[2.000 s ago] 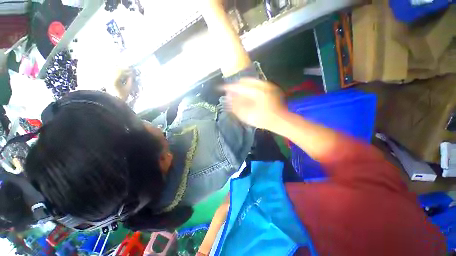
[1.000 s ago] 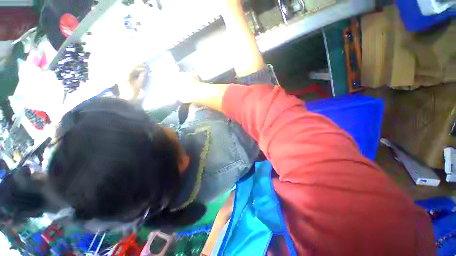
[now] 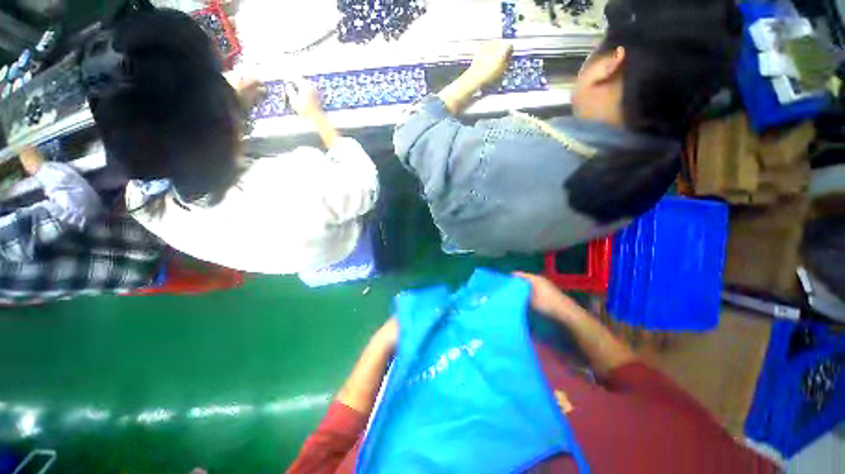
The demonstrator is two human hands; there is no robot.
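Observation:
My blue apron (image 3: 463,370) with white lettering fills the lower middle. My left hand (image 3: 384,335) is at its upper left edge, and my right hand (image 3: 540,289) is at its upper right edge. The apron hides the fingers of both hands, so I cannot tell whether they hold anything. Ahead, a speckled blue-white circuit board panel (image 3: 371,88) lies on the line. A dark component pile (image 3: 378,18) lies on the white bench behind it.
Seated workers in white (image 3: 269,218) and grey (image 3: 510,180) lean over the bench. A red parts bin (image 3: 220,32) stands at the upper left. Blue trays (image 3: 681,264), a red stool or crate (image 3: 584,267) and cartons (image 3: 755,162) are at the right. Green floor (image 3: 185,352) shows at the left.
The view has swung left and back from the grey-clad worker. My right arm, reaching over that worker to the bench one second ago, is now drawn back beside the apron.

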